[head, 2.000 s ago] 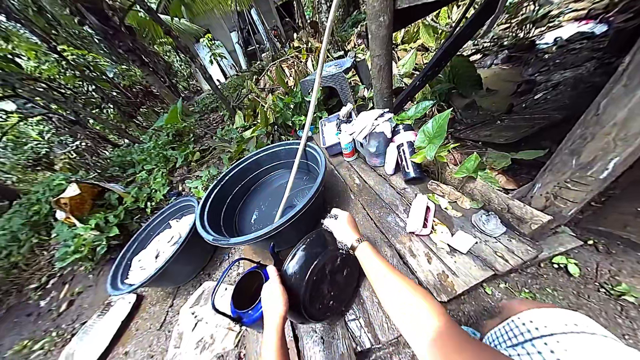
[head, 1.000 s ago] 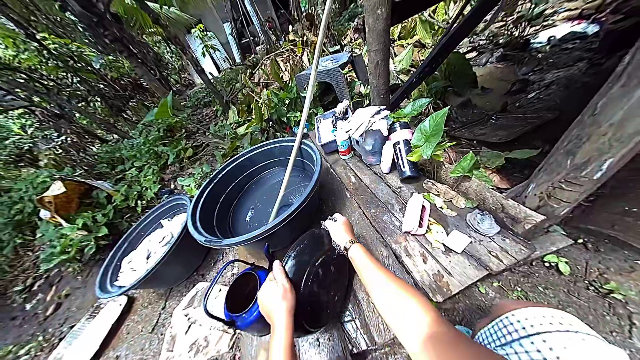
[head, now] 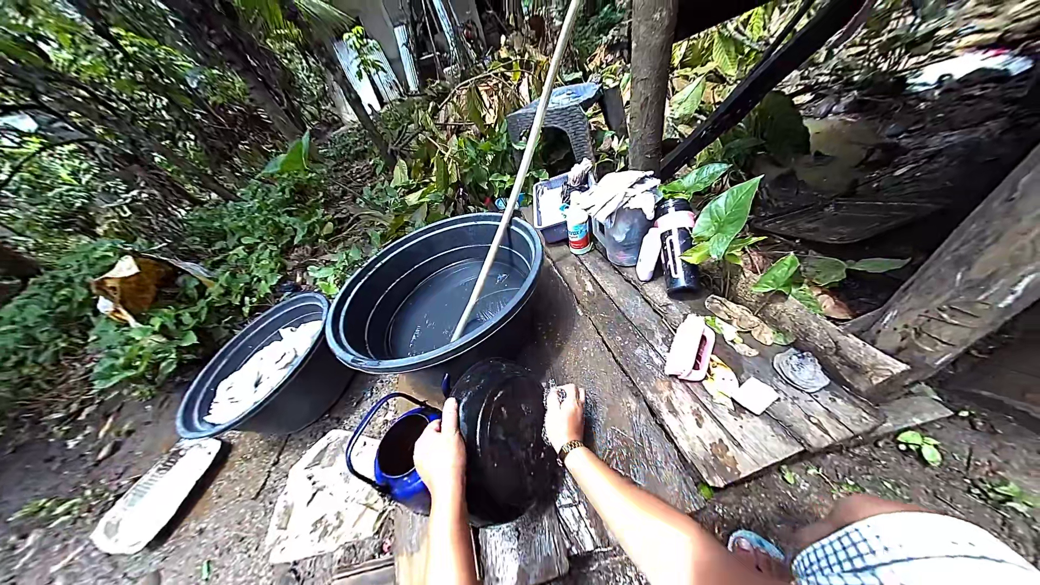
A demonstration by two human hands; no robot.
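A round black pot (head: 504, 439), its blackened outside facing me, stands tilted on the wet planks between my hands. My left hand (head: 441, 455) grips its left edge. At its right side, my right hand (head: 565, 414) presses a small scrubbing pad, mostly hidden by the fingers, against the surface. Left of the pot is a blue kettle (head: 402, 487) with a raised handle and no lid on it. Beyond the pot stands a large black plastic tub (head: 435, 357) with a long pale stick (head: 520, 175) leaning in it. A smaller tub (head: 313, 390) at the left holds white cloth (head: 264, 374).
On the planks (head: 642, 382) at right lie a pink soap dish (head: 691, 348), a white square (head: 755, 396) and a crumpled clear bag (head: 801, 370). Bottles, including a black one (head: 678, 248), stand behind. A wooden post (head: 652, 89) rises beyond; a white tray (head: 156, 496) lies at lower left.
My right hand has moved down along the pot's right side from near its top edge. My left hand still holds the pot's left edge.
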